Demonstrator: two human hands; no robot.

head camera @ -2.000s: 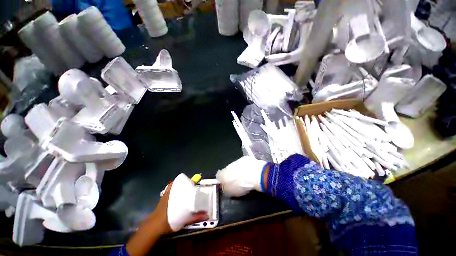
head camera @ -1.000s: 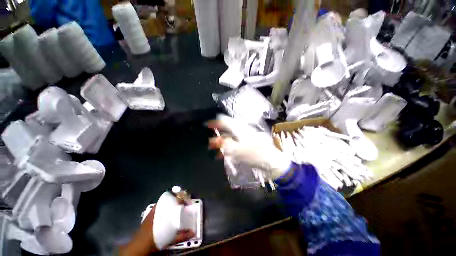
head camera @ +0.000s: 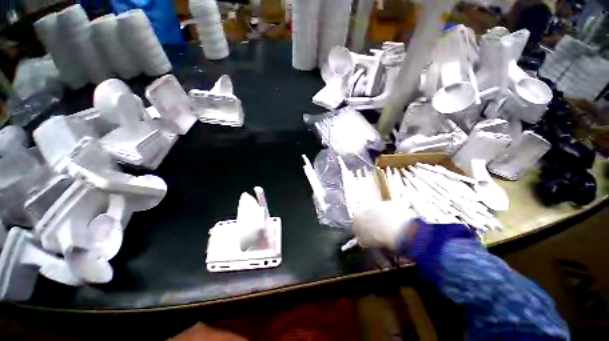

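Note:
A white camera housing (head camera: 227, 256) rests on the dark mat in front of me, its arm standing up and a slim white stick (head camera: 261, 202) upright beside the arm. My right hand (head camera: 382, 226), in a white knit glove, is low at the near side of the white sticks, by the mat's front edge. A white stick tip (head camera: 348, 245) shows just left of it; whether the fingers hold it is unclear. A sliver of bare skin at the bottom edge appears to be my left hand (head camera: 200, 333), mostly cut off, away from the housing.
White housings are heaped at the left (head camera: 87, 200) and back right (head camera: 454, 100). A brown cardboard tray (head camera: 411, 160) of white sticks and a clear plastic bag (head camera: 328, 174) lie right of centre. A pale post (head camera: 407, 66) rises behind. Black parts (head camera: 567, 173) lie far right.
My left hand has let go of the housing, which now stands alone, and dropped to the bottom edge. My right hand went from the housing up over the bag, then down beside the sticks.

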